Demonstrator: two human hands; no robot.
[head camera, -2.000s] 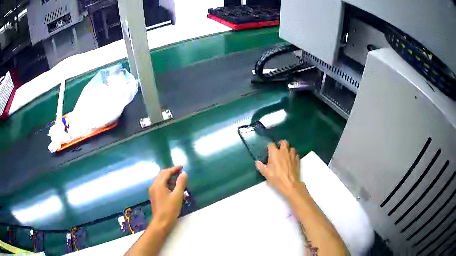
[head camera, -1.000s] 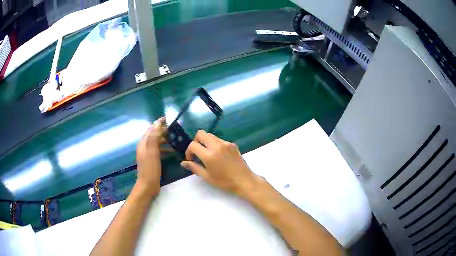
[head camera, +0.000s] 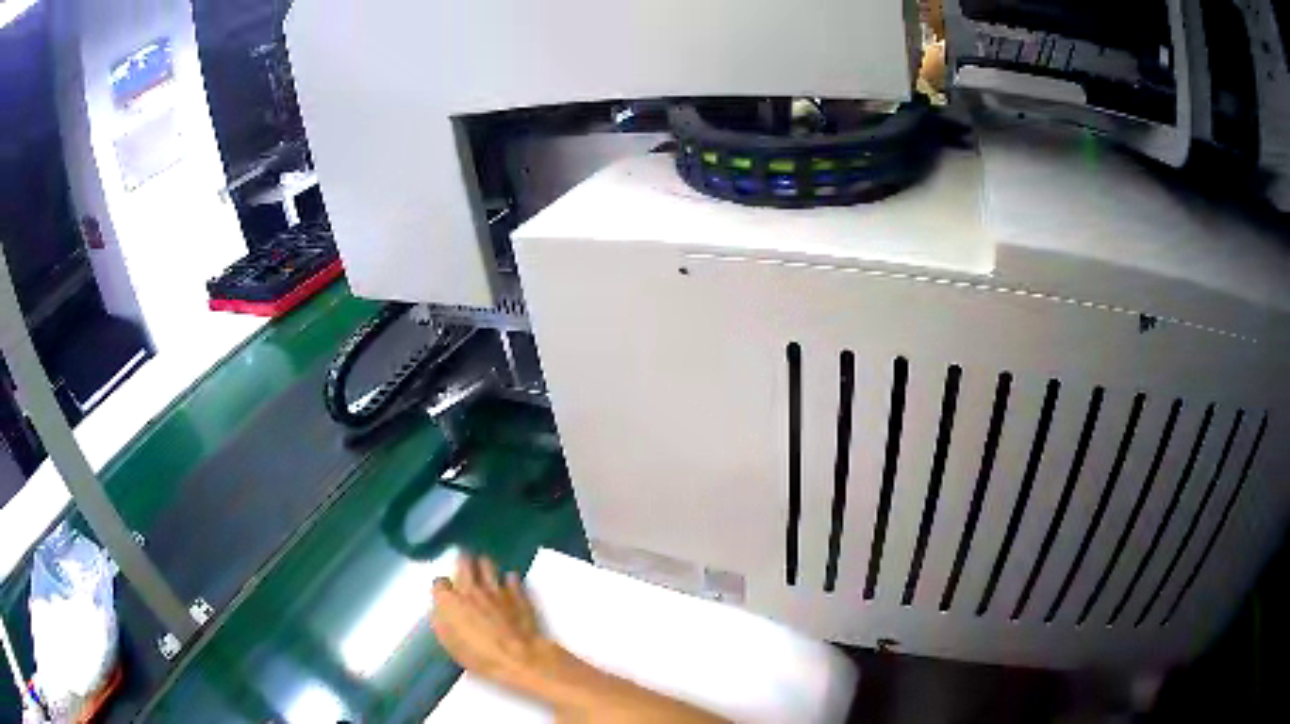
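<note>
My right hand (head camera: 488, 622) reaches in from the lower edge, palm down, over the near edge of the glossy green conveyor belt (head camera: 410, 545). Its fingers are a little apart and slightly blurred. No phone frame shows in or beside it, though the underside of the hand is hidden. The forearm lies over the white padded cover (head camera: 665, 637). My left hand is out of the picture.
A large off-white machine (head camera: 665, 424) with black vent slots fills the right. A black cable chain (head camera: 375, 375) hangs at its belt side. A grey post (head camera: 99, 495), a plastic bag (head camera: 74, 615) and black trays on red (head camera: 276, 269) are at left.
The view has swung right towards the machine. The black phone frame held in both hands one second ago no longer shows. My left hand has left the picture; my right is away from the frame.
</note>
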